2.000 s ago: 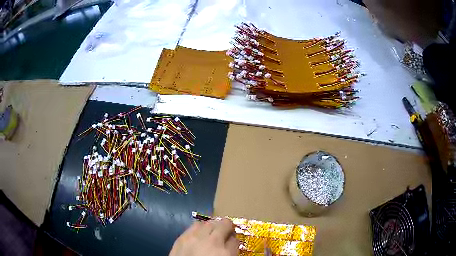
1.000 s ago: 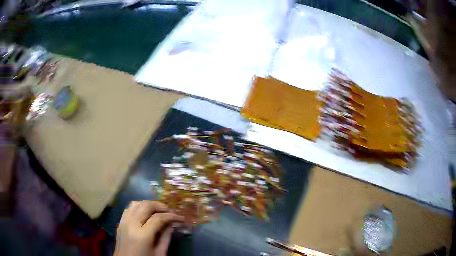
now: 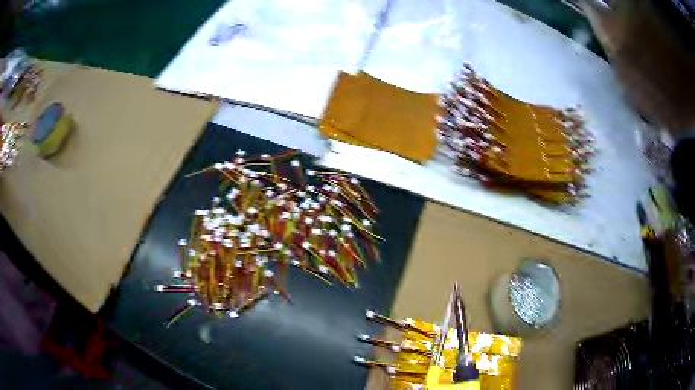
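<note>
An amber flexible circuit panel [image 3: 499, 368] lies at the bottom edge, shining gold, with several wire leads and white plugs sticking out on its left. Over it a tool [image 3: 456, 327] points up, with slim metal parts meeting at a tip and a yellow-and-black handle cut off by the bottom edge. Whether it is a soldering iron or pliers I cannot tell. A loose pile of red, black and yellow connector leads [image 3: 267, 228] lies on the black mat [image 3: 305, 335]. Neither my left hand nor my right hand is in view.
Plain amber panels [image 3: 381, 114] lie left of a fanned stack of wired panels [image 3: 530, 145] on white sheets. A round cup [image 3: 533, 295] of silvery material stands on cardboard, with a dark fan [image 3: 621, 358] at lower right. A small pot [image 3: 52, 131] is far left. Another person's arm [image 3: 648, 68] is upper right.
My left hand went from the panel to the lead pile, then out of view. The view swung left and partly back. The tool's metal tip and handle now show over the panel.
</note>
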